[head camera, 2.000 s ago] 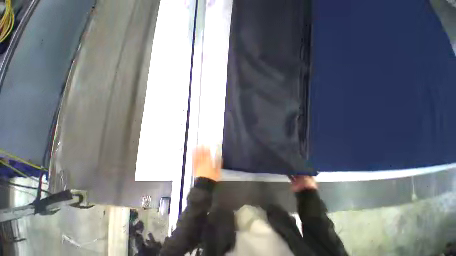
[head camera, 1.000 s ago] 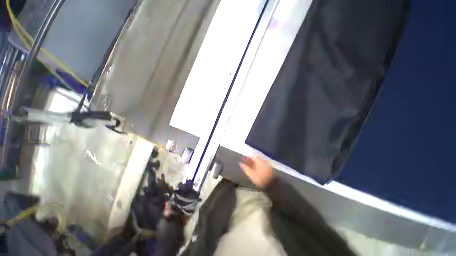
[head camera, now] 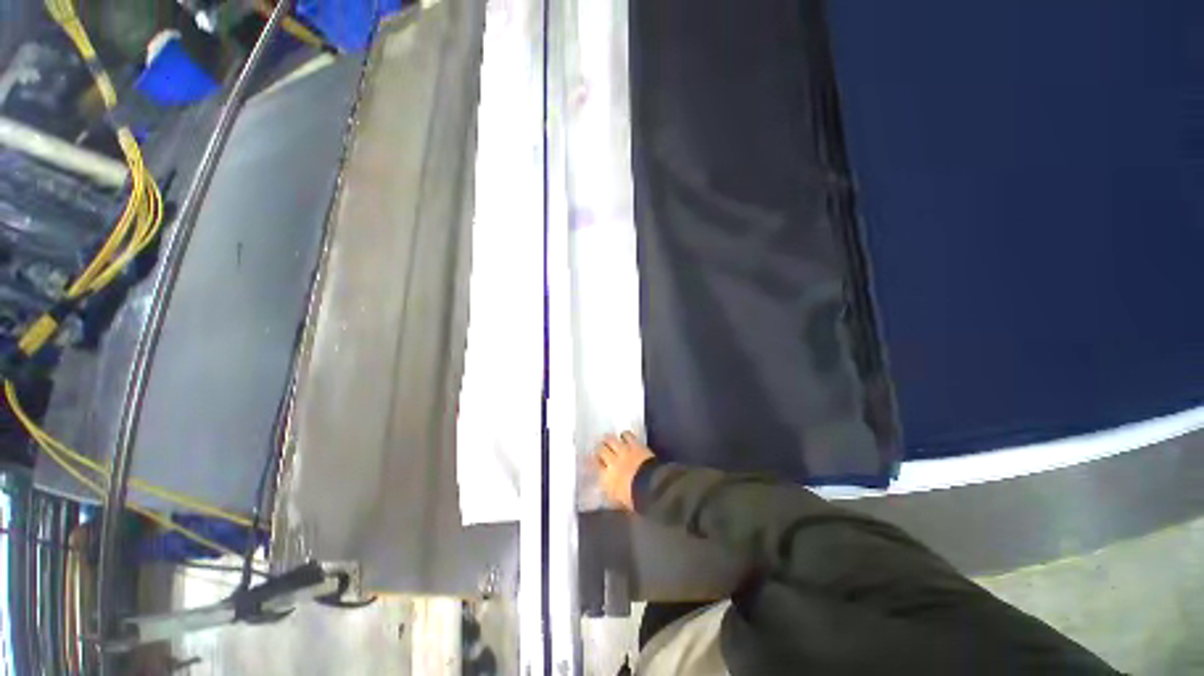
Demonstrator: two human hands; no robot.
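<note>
My right hand (head camera: 618, 469) lies palm down on the white paper (head camera: 602, 291), beside the near left corner of the dark cloth strip, its fingers apart and holding nothing. The black-grey strip (head camera: 739, 251) is slightly shiny and wrinkled. It borders the navy cloth (head camera: 1030, 238), with layered folds at the join. A long white-silver rail (head camera: 563, 330) with a dark line crosses the paper to the left of my hand and passes over the table's near edge. My left hand is out of the picture.
The grey metal table (head camera: 383, 357) extends left of the paper. Beyond it are a blue-grey surface (head camera: 251, 291), a curved metal bar (head camera: 152, 310) and yellow cables (head camera: 132, 198). A clamp-like bracket (head camera: 271, 597) is at lower left. Concrete floor (head camera: 1083, 594) shows at lower right.
The view has turned back, so the rail looks upright. My right hand has moved from the table's near edge onto the paper. The hand low by the rail's end is out of view.
</note>
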